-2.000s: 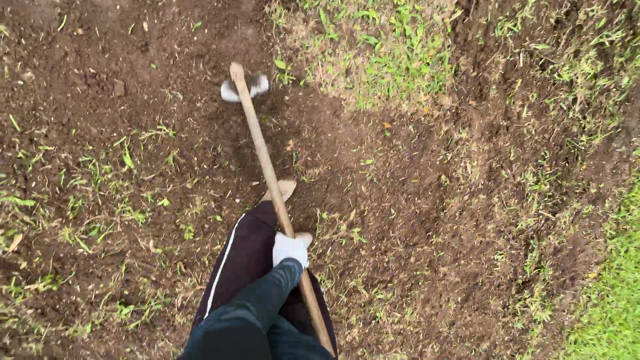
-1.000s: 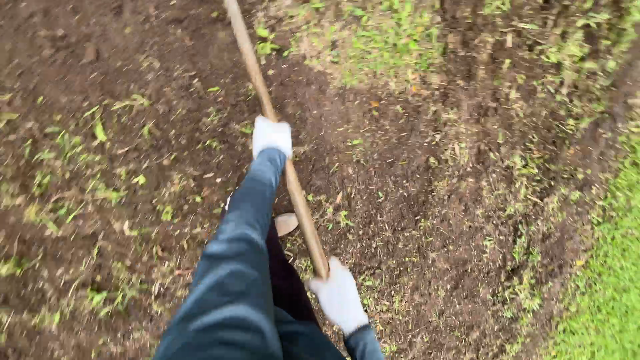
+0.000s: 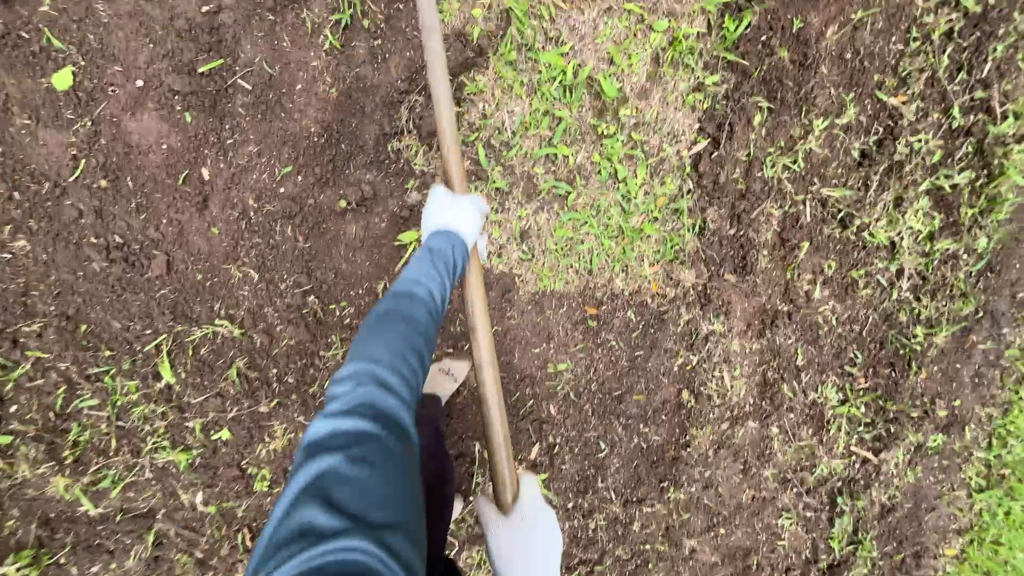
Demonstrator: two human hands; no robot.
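My left hand [image 3: 454, 214], in a white glove, is closed around a long wooden tool handle [image 3: 486, 352] at upper centre. At the handle's lower end my right hand [image 3: 524, 528], also gloved in white, grips its butt. The handle slants up and slightly left, past the top edge of the view, so the tool's head is hidden. Beneath it lie bare brown soil [image 3: 592, 400] and a patch of short grass [image 3: 592, 160].
A shoe [image 3: 446, 378] and a dark trouser leg [image 3: 433, 472] are just left of the handle. Loose grass clippings lie on the soil at left [image 3: 164, 368]. Denser green grass [image 3: 1000, 488] borders the lower right.
Two seconds ago the metal head showed near the soil; now it is out of view. My left hand has moved up and away from me. My right hand has come into view.
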